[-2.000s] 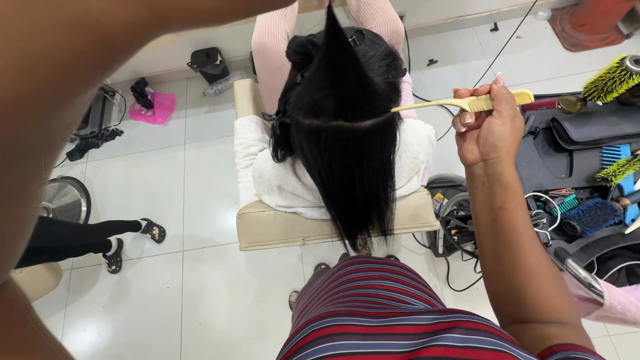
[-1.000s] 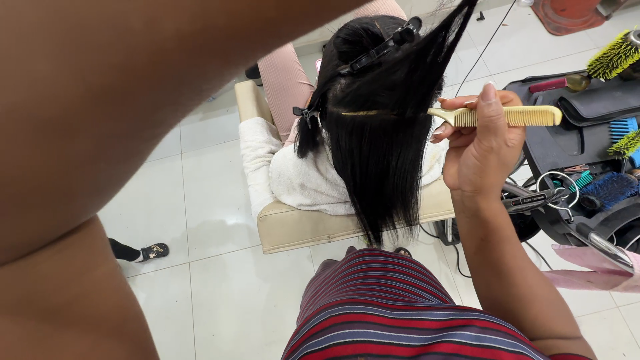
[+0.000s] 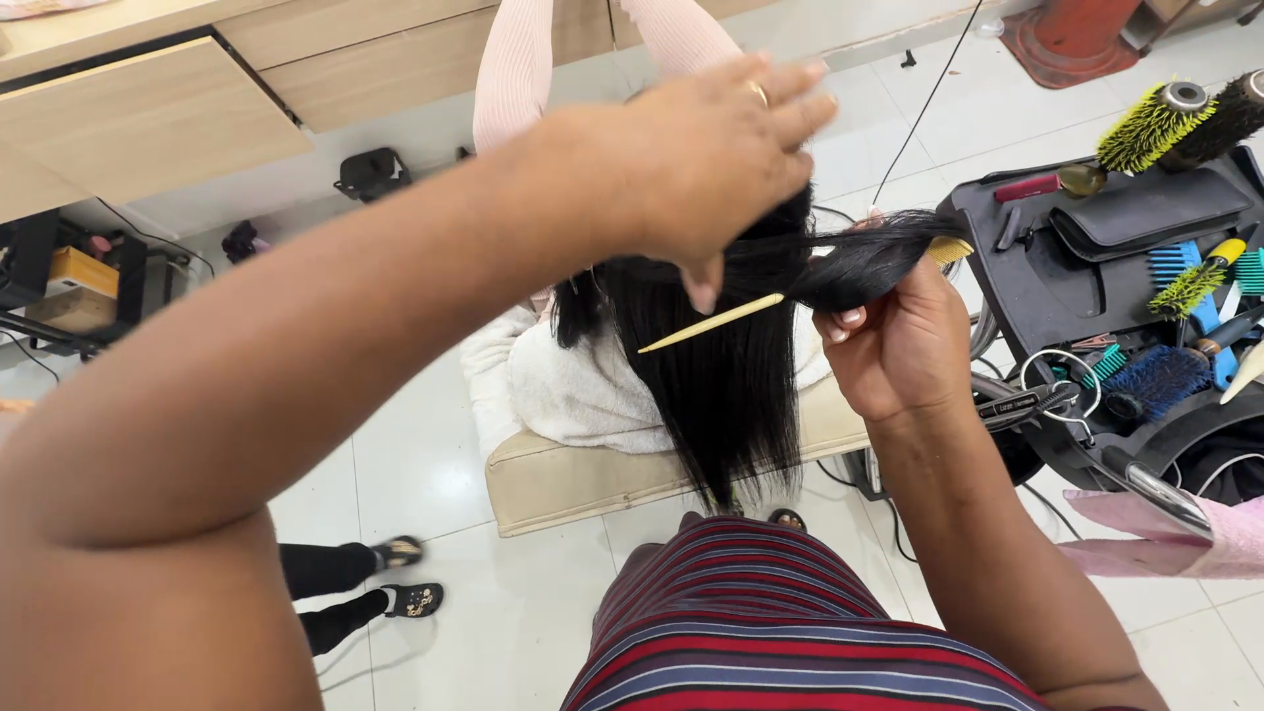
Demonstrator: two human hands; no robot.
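Long black hair (image 3: 726, 395) of a seated person hangs over a white towel (image 3: 583, 390) and the backrest of a beige chair (image 3: 573, 484). My right hand (image 3: 904, 346) grips a lifted lock of hair (image 3: 859, 272) together with a yellow rat-tail comb (image 3: 716, 321). The comb's pointed tail sticks out to the left over the hanging hair, and its teeth show partly behind the lock. Above the head, my left hand (image 3: 721, 158) is spread and slightly blurred, with nothing seen in it; it covers most of the head. A small tied bunch of hair hangs at the left side.
A black salon trolley (image 3: 997, 267) at the right holds round brushes (image 3: 1160, 123), a black pouch (image 3: 1150, 222), combs and a blue brush (image 3: 1160, 380). A hair straightener (image 3: 1017, 407) and a pink towel (image 3: 1224, 538) hang by it. Another person's feet (image 3: 410, 597) are at lower left; wooden drawers (image 3: 148, 118) stand upper left.
My left hand has come into view above the head. The comb, whose tail lay at the parting, now points down-left across the hanging hair, and the lifted lock is in my right hand.
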